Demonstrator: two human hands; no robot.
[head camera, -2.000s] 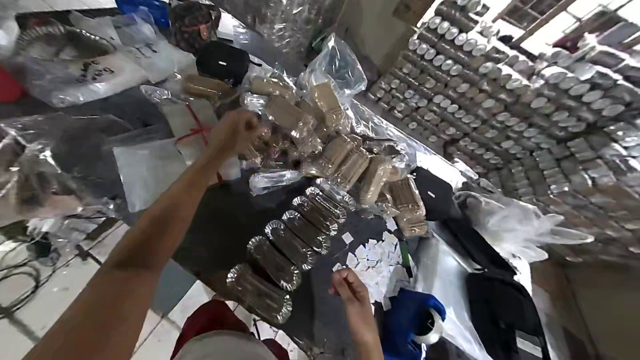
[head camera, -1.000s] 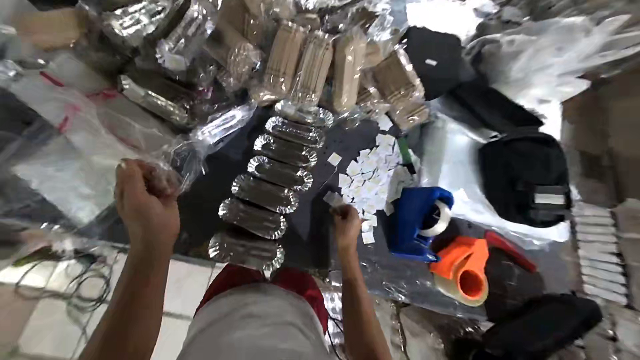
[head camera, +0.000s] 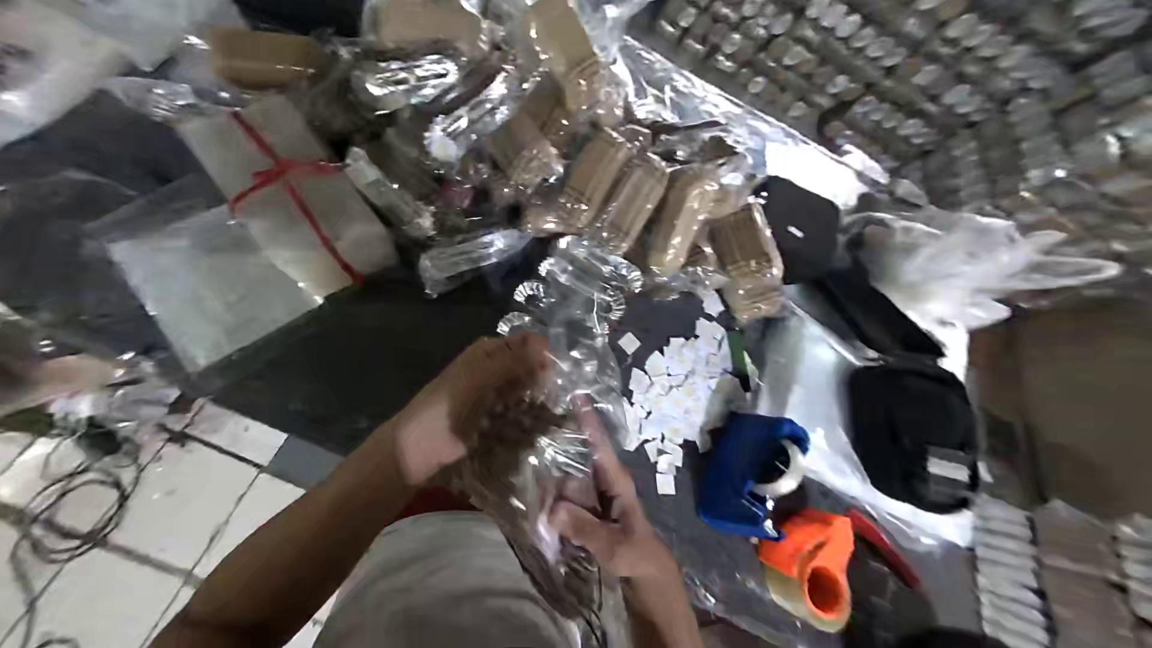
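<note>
Close to my body, my left hand (head camera: 481, 400) grips a clear plastic bag (head camera: 576, 360) at its upper part. Brown contents, too blurred to name, show beneath that hand. My right hand (head camera: 607, 513) holds the lower part of the same bag, its fingers around crinkled shiny material. Beyond the hands, fluted foil-like trays (head camera: 589, 270) lie in a row, partly hidden by the bag and my left hand. A heap of small white paper squares (head camera: 679, 387) lies to the right of my hands.
Plastic-wrapped brown packs (head camera: 621, 193) are piled at the back. White sheets tied with red string (head camera: 288, 180) lie left. At right are a blue tape dispenser (head camera: 733, 477), an orange tape dispenser (head camera: 814, 562) and a black pouch (head camera: 913, 436). Cables (head camera: 72, 522) lie on the tiled floor.
My left hand has moved right, from the left side to over the row of trays. Both hands are now together on the plastic bag; my right hand has left the paper squares.
</note>
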